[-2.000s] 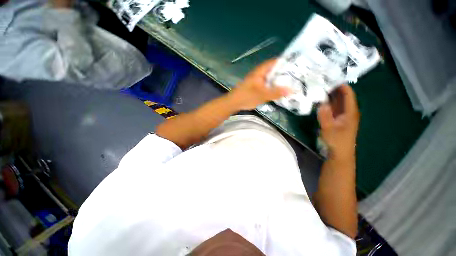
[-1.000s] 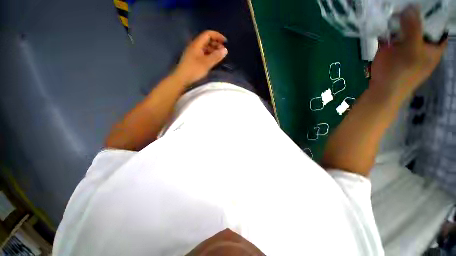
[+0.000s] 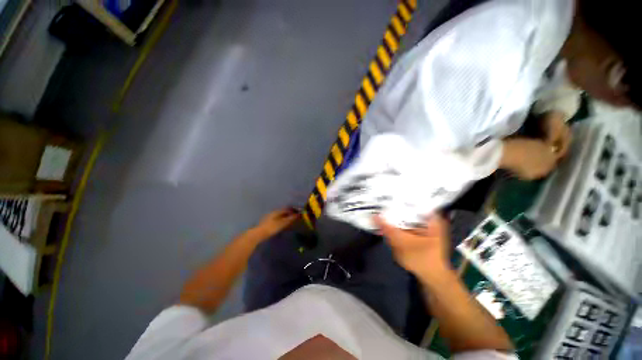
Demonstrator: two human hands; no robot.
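Observation:
My right hand [image 3: 417,242] grips the lower edge of a bundle of white die-cut sheets [image 3: 394,184] with dark cut-outs, in front of another person's white sleeve. The bundle is blurred, and the fingers behind it are hidden. My left hand [image 3: 279,221] hangs low over the grey floor, away from the bundle. It is small and blurred, and I cannot tell its finger pose.
A person in white [image 3: 457,77] sits close at the right. A green bench mat [image 3: 524,200] bears a white die-cut strip [image 3: 510,267] and trays with dark parts [image 3: 591,327]. Yellow-black hazard tape [image 3: 359,105] crosses the grey floor. A cardboard box [image 3: 28,158] stands at the left.
The view has turned from the green mat with loose rings to the aisle and another person's bench. My right hand has left the clear film's former place and now shows white sheets. My left hand is lower.

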